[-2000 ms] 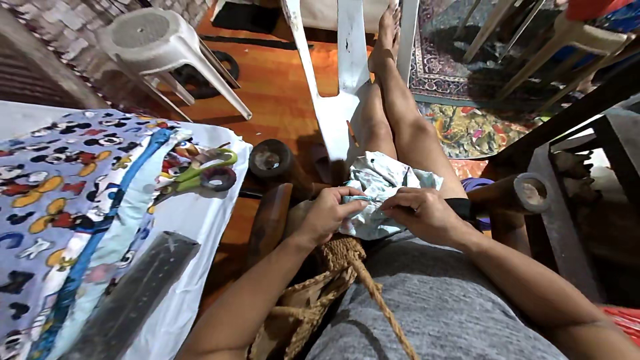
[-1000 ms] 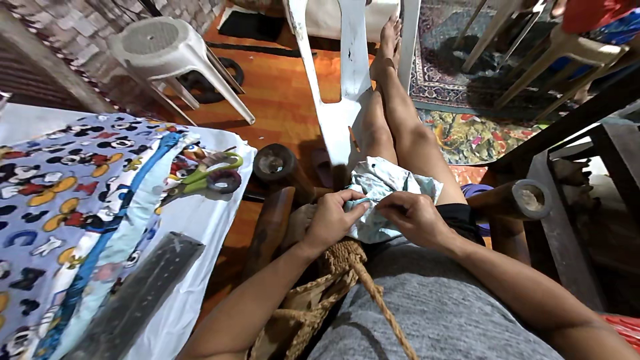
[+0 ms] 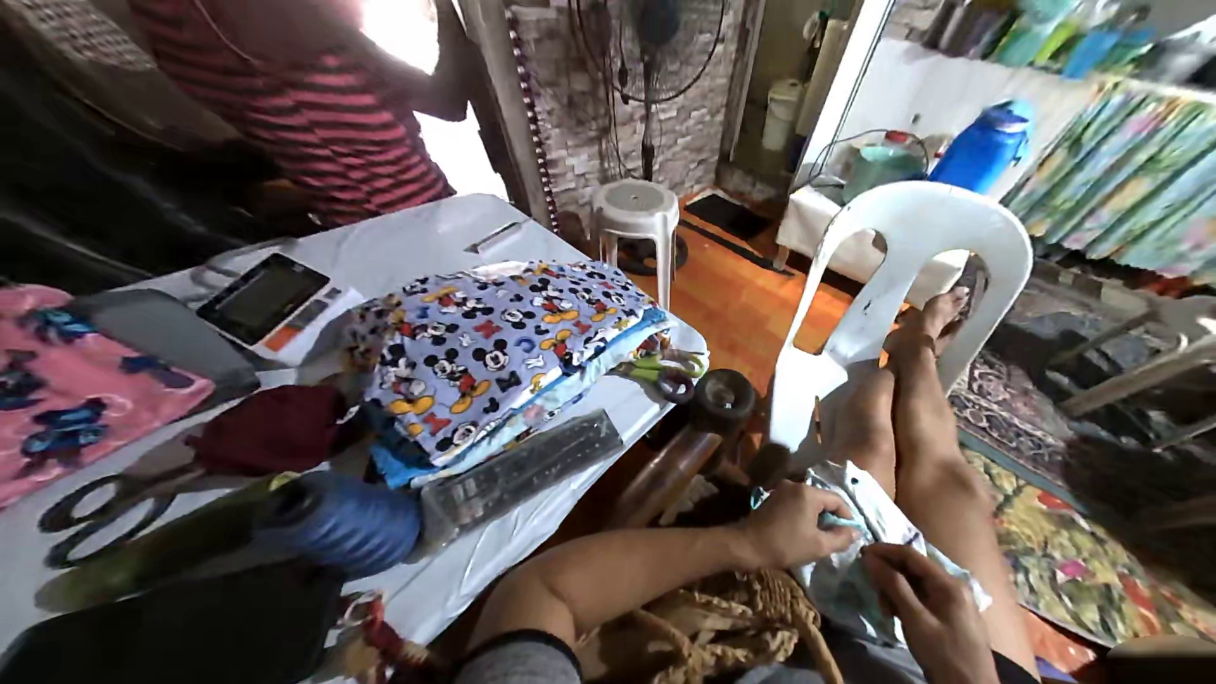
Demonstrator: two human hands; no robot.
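A light patterned cloth [image 3: 879,508] lies over the lap, between both hands. My left hand [image 3: 798,524] pinches its turquoise edge with thumb and fingertips. Close beside it, my right hand [image 3: 926,598] has its fingertips together at the same cloth; a thread or needle there is too small to make out. To the left, on the table, rests a folded stack of cartoon-print fabric [image 3: 513,342] with blue edges beneath. Green-and-purple-handled scissors [image 3: 670,370] lie at the stack's right end, and a dark ruler-like strip [image 3: 522,480] lies along its front.
The white-covered table [image 3: 446,223] also holds a blue thread cone [image 3: 337,522], black-handled scissors [image 3: 104,513], a maroon cloth [image 3: 271,432] and a calculator-like device [image 3: 266,304]. A person in a striped shirt [image 3: 313,104] stands behind it. A white plastic chair [image 3: 912,218] supports the outstretched legs.
The view has swung left and up, bringing in more of the table and the person behind it. Both hands remain at the light cloth.
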